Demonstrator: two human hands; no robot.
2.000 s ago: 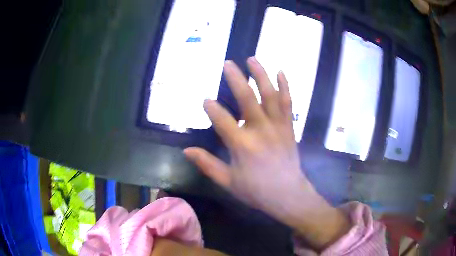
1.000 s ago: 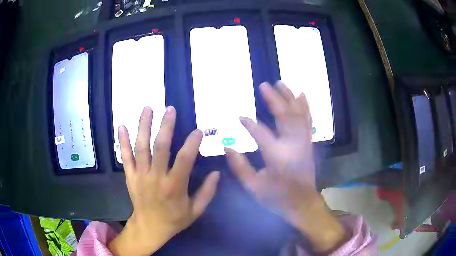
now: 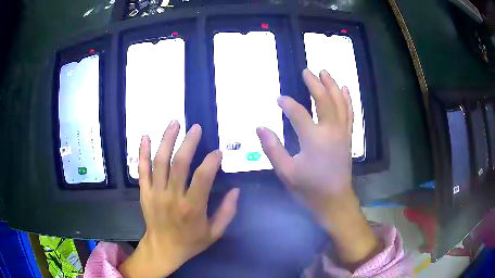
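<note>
A black four-slot phone tray [image 3: 198,70] lies on the dark green bench mat, with one lit smartphone in each recess. The far-left smartphone [image 3: 80,119] shows a pale blue-white page. The second smartphone [image 3: 154,81], the third smartphone [image 3: 247,81] and the right smartphone [image 3: 331,54] show white screens. My left hand [image 3: 182,190] is bare, fingers spread, over the lower part of the second phone. My right hand [image 3: 320,146] is bare, fingers spread, over the right phone, its thumb at the third phone's right side. Fingertip contact cannot be told.
A small-parts tray [image 3: 149,6] is cut off at the top edge. Another tray with dim phones [image 3: 458,146] stands on a bench at right. A blue bin [image 3: 19,252] and lime-green packets [image 3: 58,255] are at lower left. Red and blue things show on the floor at lower right.
From two seconds ago, the view has swung right and my left hand has come into view. Over the last second, my right hand has risen slightly up the right phone; my left hand has barely moved.
</note>
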